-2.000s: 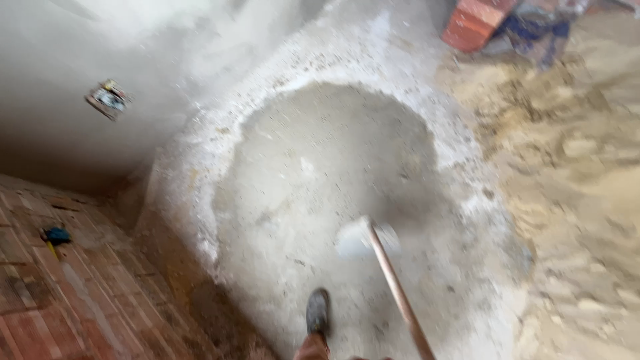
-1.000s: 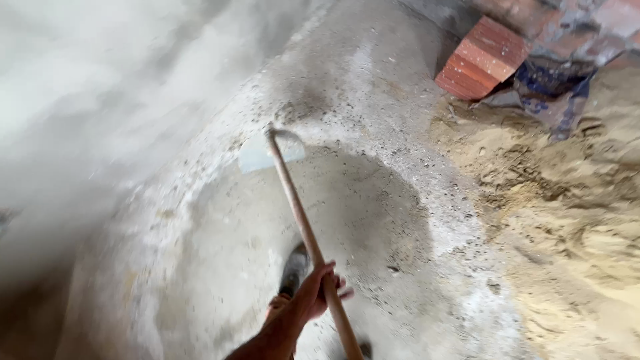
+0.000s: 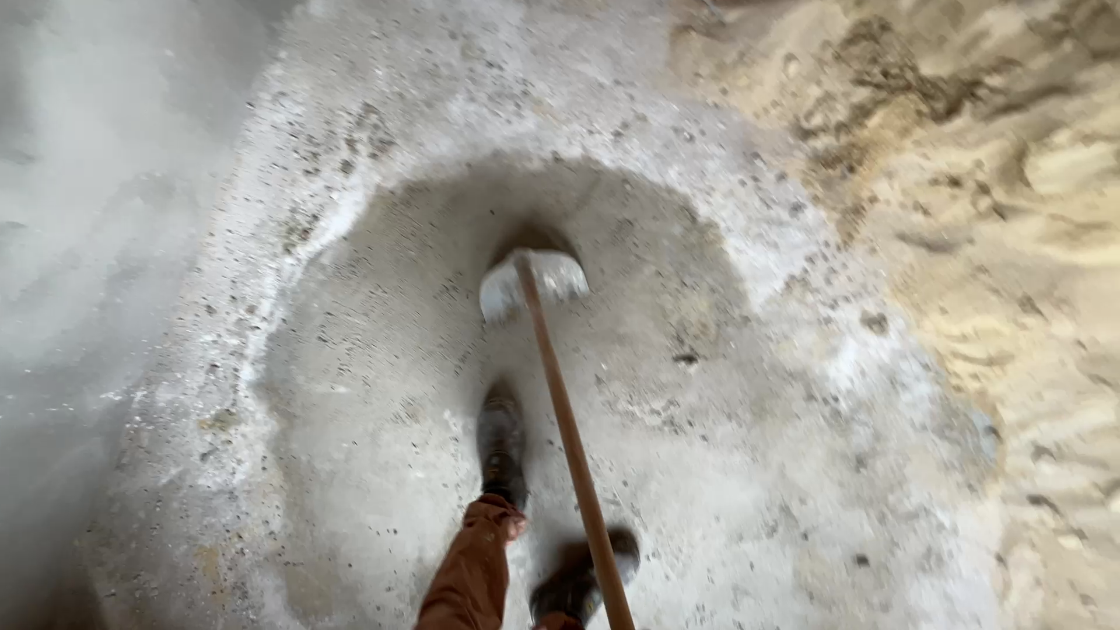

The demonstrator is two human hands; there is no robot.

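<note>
A hoe with a wide pale metal blade [image 3: 560,276] and a long wooden handle [image 3: 567,411] reaches up from the bottom edge of the view. The blade, coated in grey, is over a round grey patch on the floor [image 3: 420,289], a little beyond my dark left boot [image 3: 501,433]. The lower handle crosses in front of my right boot [image 3: 573,582] and runs out of view. Neither my left hand nor my right hand shows, so their hold on the handle is hidden.
A heap of yellowish sand [image 3: 1032,262] lies along the right side. Whitish powder and small crumbs [image 3: 306,166] ring the round patch. A blurred pale grey surface [image 3: 96,219] borders the floor on the left.
The hand seen on the handle one second ago is out of view. The hoe blade has moved from the patch's upper edge to within the patch. The view has shifted.
</note>
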